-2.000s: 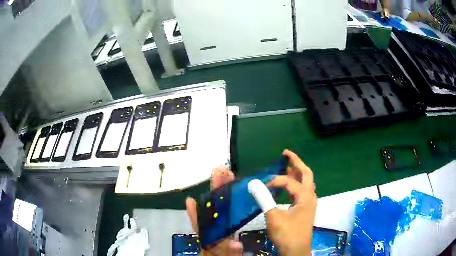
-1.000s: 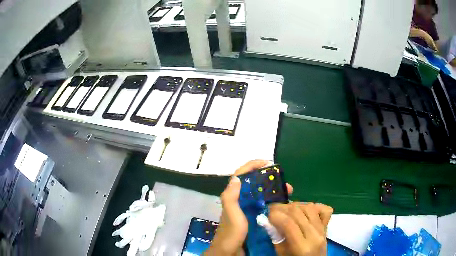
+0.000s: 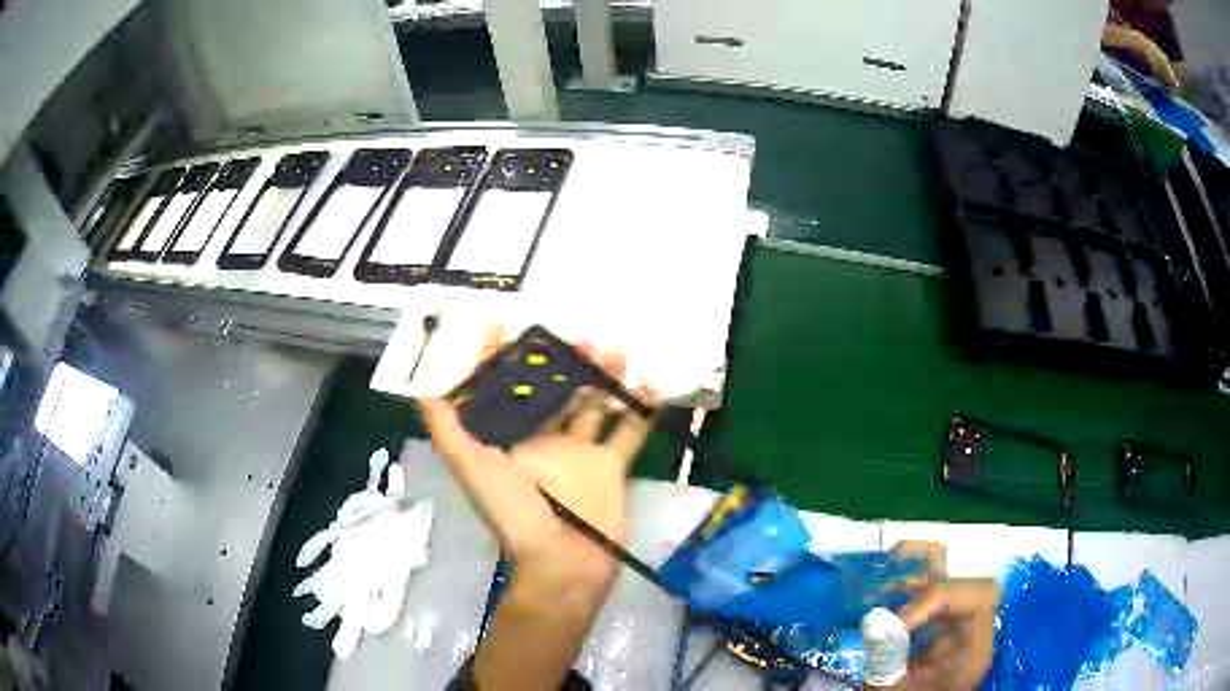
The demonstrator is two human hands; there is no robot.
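Note:
A black phone middle frame (image 3: 513, 389) with yellow dots is tilted in my left hand (image 3: 540, 500). Its window is open, and my palm and fingers show through it. My right hand (image 3: 951, 632), with a white finger cot, holds a shiny blue film (image 3: 762, 560) stretched out to the left. The film's left end lies by the frame's lower end; I cannot tell if they touch. Part of another frame shows under the film. Several frames without film lie in a row on the white infeed plate (image 3: 654, 257).
Crumpled blue film (image 3: 1052, 614) lies at the lower right. Two frames lie on the green conveyor belt (image 3: 836, 378). A black tray (image 3: 1059, 257) is at the back right. A white glove (image 3: 364, 560) lies at lower left beside the grey machine (image 3: 263, 459). A person's arm shows at top right.
The blue film has come off the held frame's window. My right hand has moved right with it, and my left hand has moved left and up with the frame. The view has shifted.

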